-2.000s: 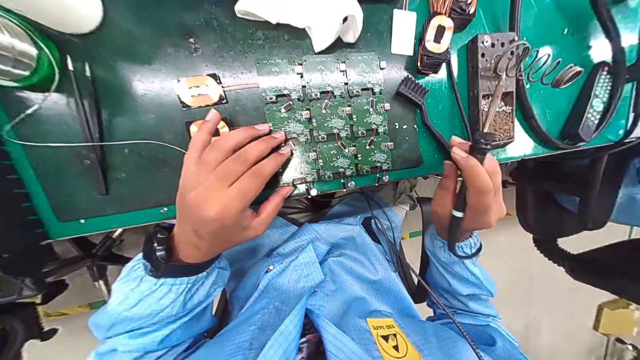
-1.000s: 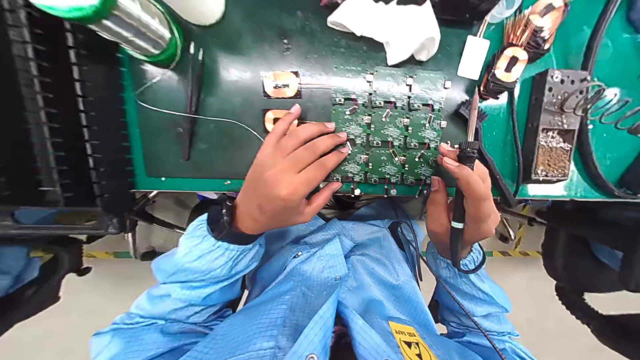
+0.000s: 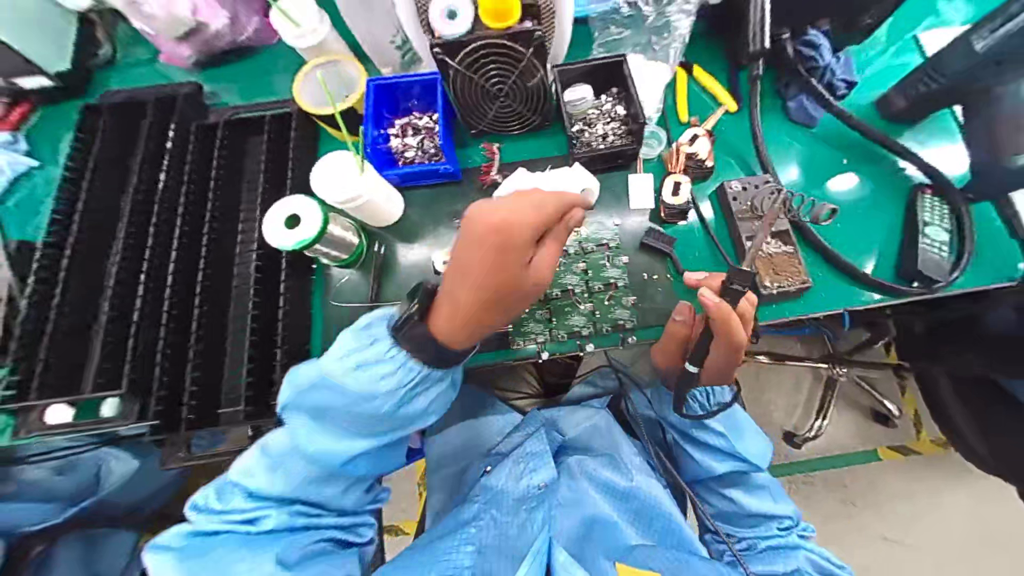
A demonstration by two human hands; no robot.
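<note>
My left hand point(image 3: 512, 268) is raised over the upper left part of a panel of green circuit boards point(image 3: 588, 292). Its thumb and fingers come together beside a crumpled white cloth point(image 3: 528, 181); whether anything is between them cannot be told. My right hand point(image 3: 716, 324) holds a soldering iron point(image 3: 732, 292) by its black handle, to the right of the panel. The iron's metal shaft reaches over the soldering stand point(image 3: 764, 240). A black brush point(image 3: 658, 242) lies between panel and stand. Mostly hidden by my left hand is a copper coil point(image 3: 441, 260).
At the left stand a solder wire spool point(image 3: 316, 232), a white bottle point(image 3: 356, 188) and long black racks point(image 3: 168, 256). Behind are a blue bin point(image 3: 410, 128) and a black bin point(image 3: 600, 112) of small metal parts, a fan point(image 3: 498, 84), yellow-handled pliers point(image 3: 704, 88) and copper coils point(image 3: 676, 192).
My left hand has left the lower left of the panel and risen toward the white cloth, its fingers drawn together. The soldering iron stays in my right hand. The view now takes in more of the bench.
</note>
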